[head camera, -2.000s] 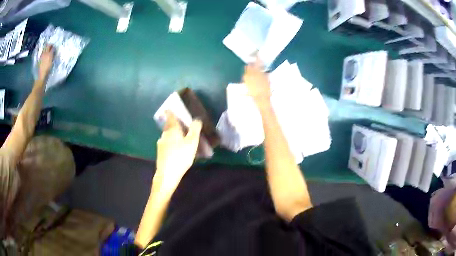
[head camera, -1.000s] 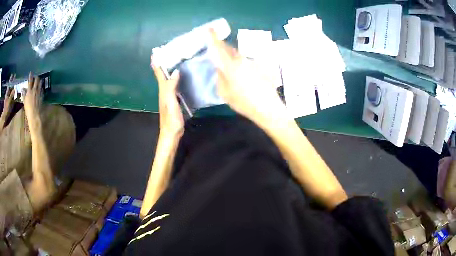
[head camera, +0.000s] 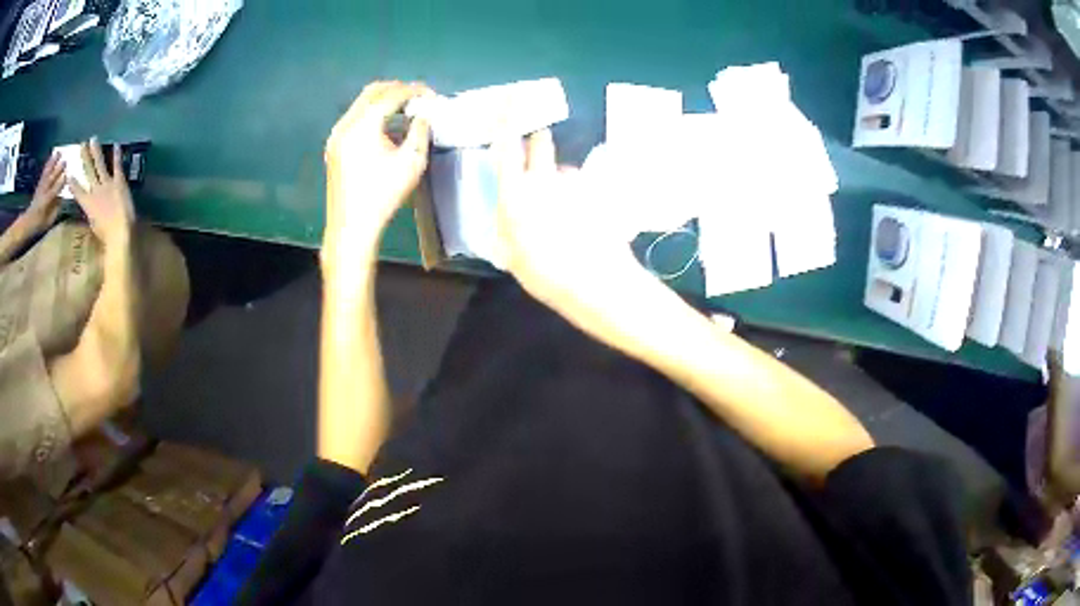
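An open retail box (head camera: 464, 204) lies at the bench edge in front of me, with a white flap or lid (head camera: 503, 109) along its far side and a brown flap at its left. My left hand (head camera: 377, 148) pinches the far left corner of the white part. My right hand (head camera: 533, 201) lies over the right side of the box, blurred and overexposed, and hides part of it. White leaflets (head camera: 740, 178) lie in an overlapping spread to the right. A thin pale loop (head camera: 672, 253) lies at their near edge.
Boxes with picture fronts (head camera: 921, 275) stand in rows on the green bench (head camera: 284, 95) at right. A clear plastic bag (head camera: 166, 45) lies far left. Another person's hands (head camera: 95, 189) hold a small box at left. Brown cartons (head camera: 178, 515) and blue boxes (head camera: 243, 550) are on the floor.
My left hand has moved from the box's left side to its far left corner. A brown flap now shows at the left. My right hand has moved slightly down, and the loop is visible again.
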